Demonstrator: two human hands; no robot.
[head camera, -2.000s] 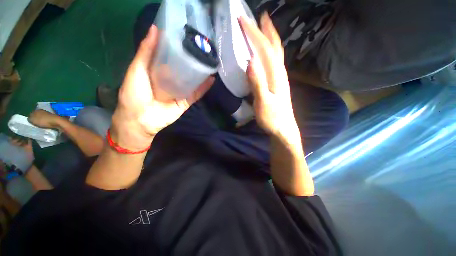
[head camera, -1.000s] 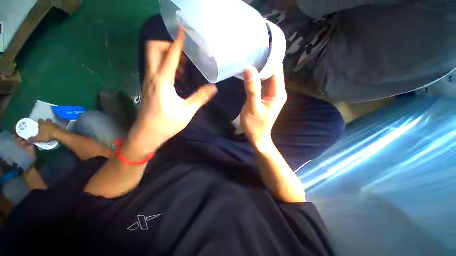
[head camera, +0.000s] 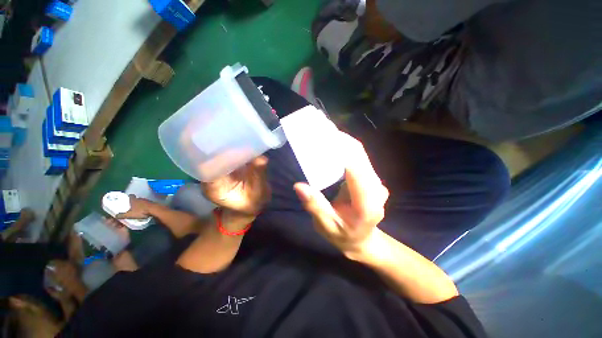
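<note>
My left hand (head camera: 241, 188) holds a frosted translucent tank (head camera: 211, 132) from below and behind, with its fingers showing through the wall. The tank is tilted, its rim towards the right. A dark part (head camera: 257, 99) with small light and reddish details sits at the rim. My right hand (head camera: 353, 211) holds a white housing (head camera: 317, 146) between thumb and fingers, just right of the tank rim. The two pieces are at an angle to each other; whether they touch at the lower corner I cannot tell.
Blue-white boxes (head camera: 69, 112) stand on a long white board (head camera: 99, 39) with wooden pallets at the upper left. Other people's hands hold white units (head camera: 117, 203) at the lower left. A seated person's camouflage trousers (head camera: 409, 76) are at the upper right. Shiny plastic sheeting (head camera: 528, 231) lies right.
The tank and housing, close together a second ago, now show apart at the rim, exposing the dark part. My left hand has gone back under the tank. The view has shifted, showing more boxes.
</note>
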